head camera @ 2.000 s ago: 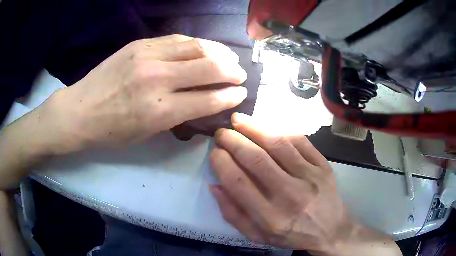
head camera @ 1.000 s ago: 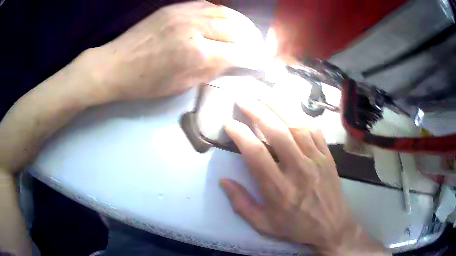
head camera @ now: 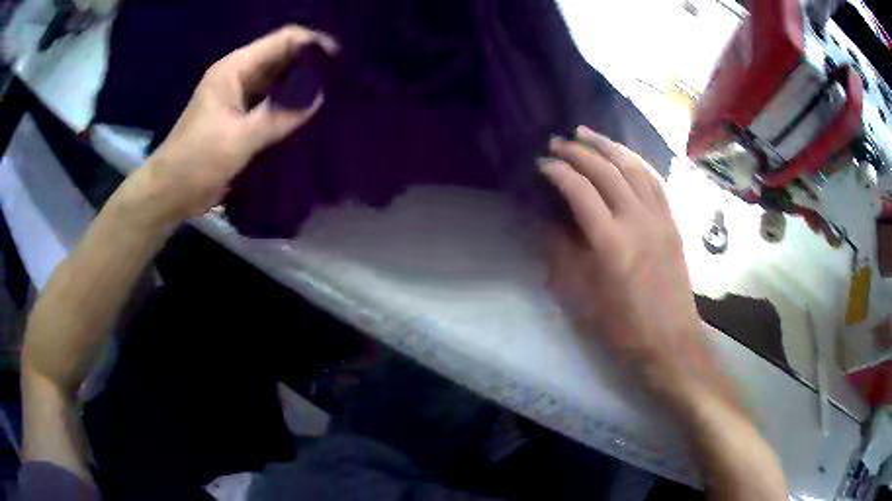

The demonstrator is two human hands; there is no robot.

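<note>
A large dark purple garment piece (head camera: 411, 117) is spread over the white table, left of the machine's needle area. My left hand (head camera: 245, 113) is at its left part, with thumb and fingers curved around a bit of the purple cloth. My right hand (head camera: 621, 230) is at the cloth's right edge, fingertips bent onto it and slightly blurred; its thumb is hidden, so I cannot tell whether it grips the cloth.
The red-and-white sewing machine head (head camera: 773, 103) stands at the upper right. A thin white pen-like tool (head camera: 817, 367) lies at the right, beside a dark patch (head camera: 743, 321) on the bed. The table's front edge (head camera: 411, 342) has ruler marks.
The view has shifted, and the machine head now appears farther right and smaller. Both hands have moved away from the needle area. Much more purple cloth shows across the table.
</note>
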